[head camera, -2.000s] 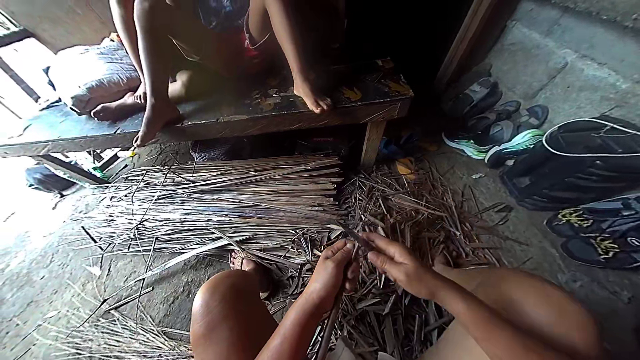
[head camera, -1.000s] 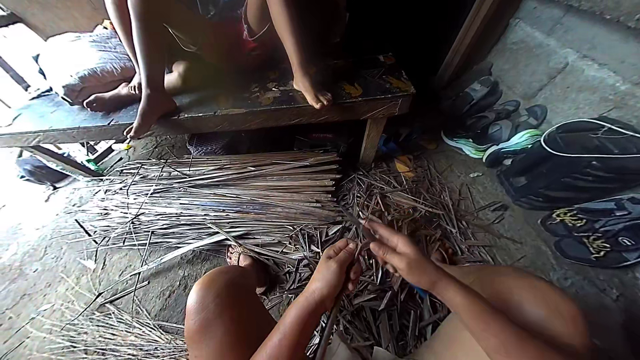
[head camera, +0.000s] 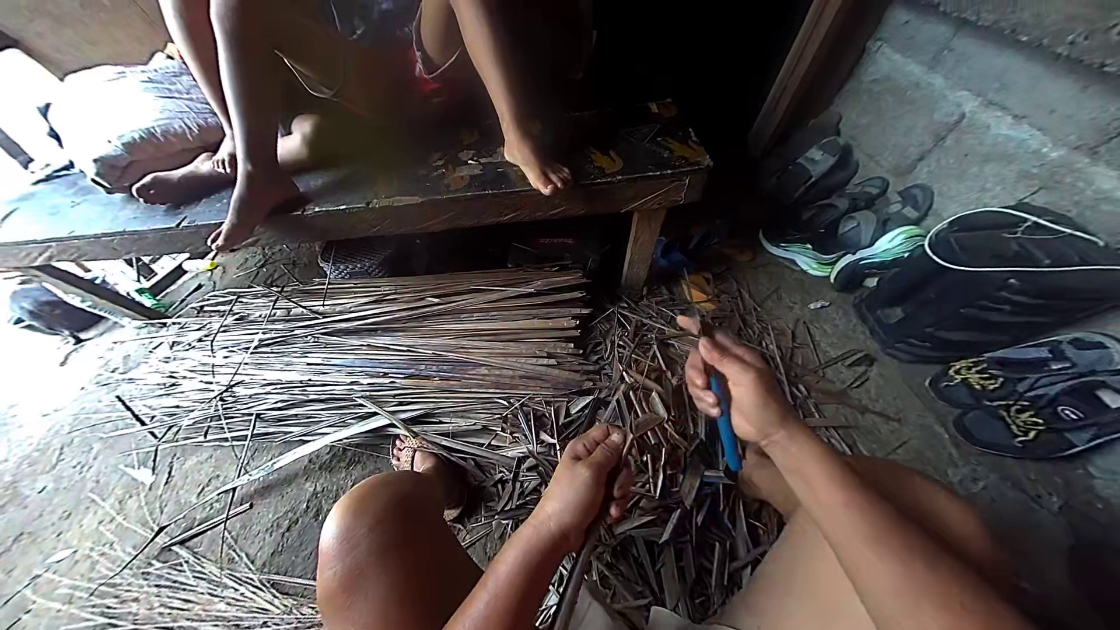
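Note:
My left hand (head camera: 588, 481) is closed around a dark, thin strip of dried leaf or stalk (head camera: 573, 582), which runs down toward my lap. To its upper right, apart from it, my right hand (head camera: 735, 381) grips a tool with a blue handle (head camera: 724, 424); its working end is hard to make out. Below both hands lies a heap of short brown cut scraps (head camera: 674, 525) between my legs. Left of the heap a wide layer of long dried strips (head camera: 394, 350) is spread on the ground.
Another person's bare feet (head camera: 534, 166) rest on a low wooden bench (head camera: 367, 214) beside a pillow (head camera: 140, 118). Shoes (head camera: 875, 227), a black bag (head camera: 980, 289) and dark sandals (head camera: 1041, 407) stand at the right. More thin strips (head camera: 192, 591) lie at lower left.
My hands were close together before; my right hand has moved away from my left, and the blue handle now shows plainly. The left hand still holds the strip.

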